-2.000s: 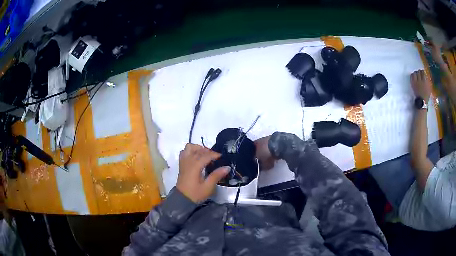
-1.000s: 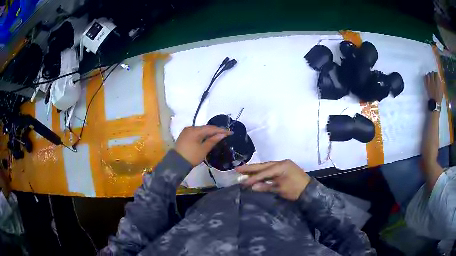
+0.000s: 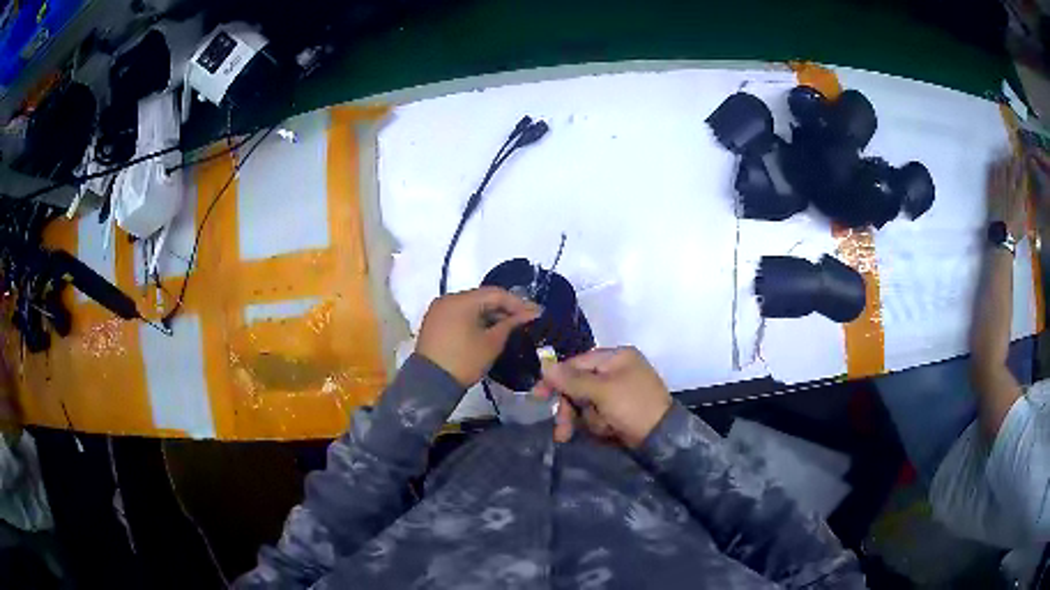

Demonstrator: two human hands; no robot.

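Observation:
A round black open unit [image 3: 563, 305] with thin wires rising from it stands at the bench's front edge, close to my body. Its thick black tail cable [image 3: 473, 207] runs up the white sheet and ends in two split connectors. My left hand [image 3: 477, 331] is at the unit's left side, thumb and forefinger pinched at the thin wires. My right hand [image 3: 606, 393] is at the front right of the unit and pinches a small pale connector [image 3: 548, 360]. The lower part of the unit is hidden by my hands and body.
Black ball heads [image 3: 820, 161] lie piled at right, with one black piece [image 3: 809, 288] apart below them. A black stick-like tool [image 3: 98, 285], cables and white housings [image 3: 149, 190] lie at left. A green belt [image 3: 553, 35] runs behind. A co-worker's arm [image 3: 991, 311] rests at far right.
The white housing seen under the unit earlier no longer shows clearly. My right hand has left the unit's right side, come to its front and raised a small pale connector toward my left fingers.

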